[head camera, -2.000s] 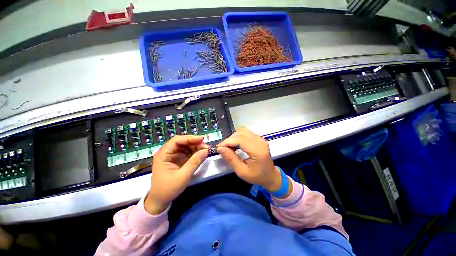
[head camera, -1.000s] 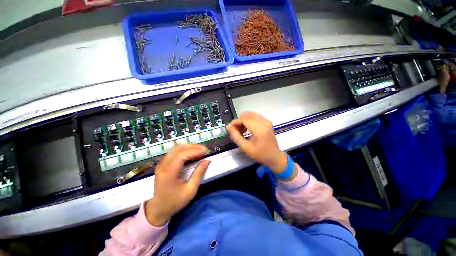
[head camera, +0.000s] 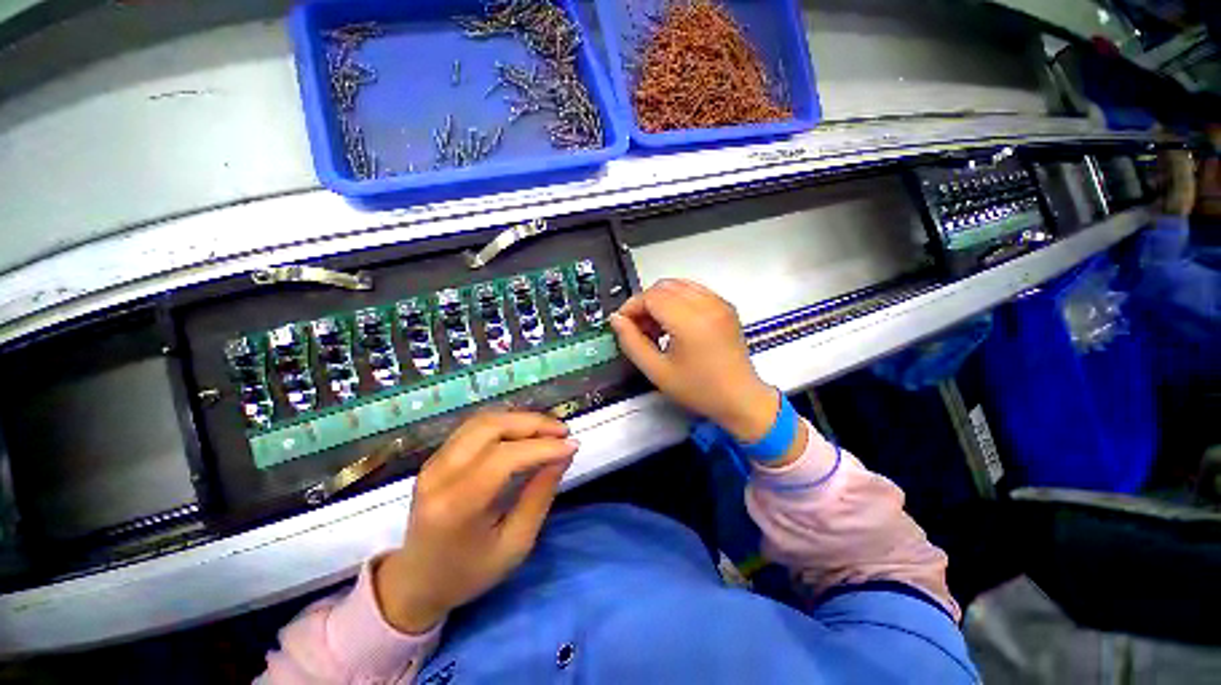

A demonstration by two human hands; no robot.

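Observation:
The green PCB panel (head camera: pixel 435 395) lies in the black pallet (head camera: pixel 208 321), with rows of small mounted parts along its boards. My right hand (head camera: pixel 696 355) is at the panel's right end, fingertips pinched close to the last board. My left hand (head camera: pixel 482 502) is over the near rail in front of the panel, its thumb and fingertips close together. Any small part between the fingertips of either hand is too small or hidden to tell. The left blue bin (head camera: pixel 462 182) holds sparse grey leaded components (head camera: pixel 556 94). The right blue bin (head camera: pixel 716 135) holds a heap of orange leaded components (head camera: pixel 696 67).
The pale metal conveyor rail (head camera: pixel 315 542) runs under my forearms. Metal clips (head camera: pixel 315 277) sit on the pallet's long sides. Another pallet with a board panel (head camera: pixel 984 208) stands farther right. Blue plastic bags (head camera: pixel 1105 388) hang below the rail at right.
My hands were together in front of the panel and are now apart, the right one at the panel's right end. The view has shifted, so the bins sit higher and the red object is gone.

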